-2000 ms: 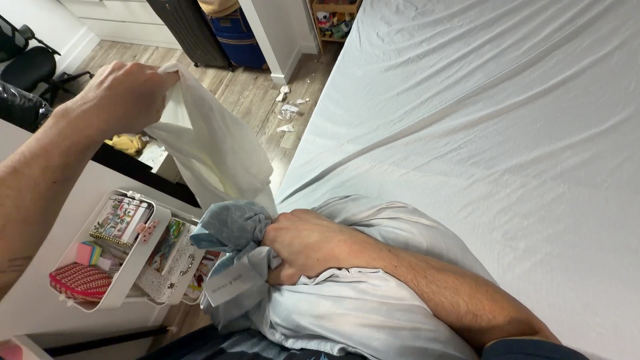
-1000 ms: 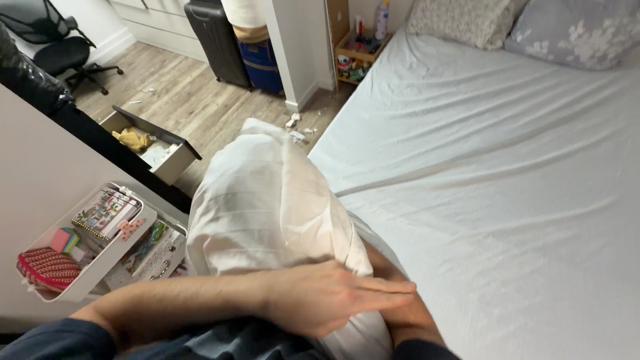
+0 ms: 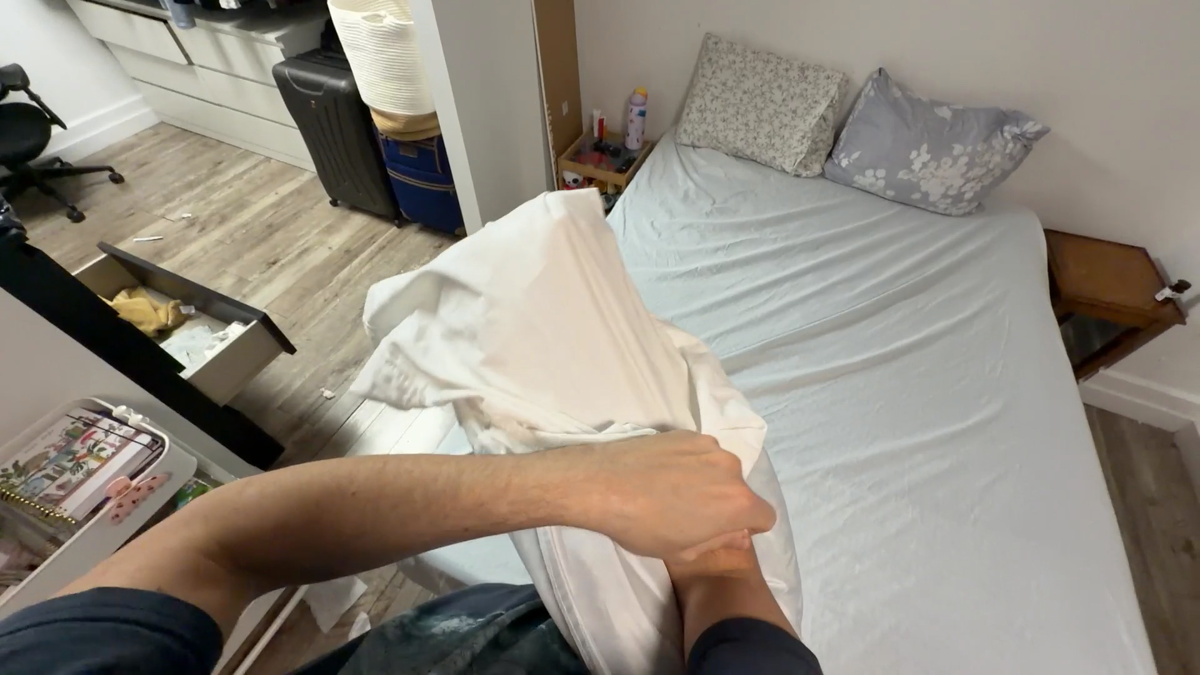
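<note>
A white fabric cover (image 3: 562, 328), perhaps a pillowcase, is draped in folds over my right arm. My left hand (image 3: 689, 497) crosses above my right wrist, its fingers curled on the cover's gathered edge. Inside the cloth my right hand is hidden; only its wrist and forearm show below my left hand. The raised part of the cover ends in a corner, and more white cloth hangs down beside my right forearm. Beyond lies the bed with a wrinkled pale blue fitted sheet (image 3: 900, 412).
Two patterned pillows (image 3: 764, 108) rest at the bed's head. To the left are a pulled-out drawer (image 3: 234, 352), a white storage cart (image 3: 169, 469), a black suitcase (image 3: 333, 131) and a swivel chair (image 3: 23, 141). A wooden nightstand (image 3: 1102, 272) stands at the right.
The left hand, first raised at the left with white cloth, is now over the right wrist. The right hand, earlier gripping a bluish bundle, is hidden in the cover. The view has swung toward the pillows.
</note>
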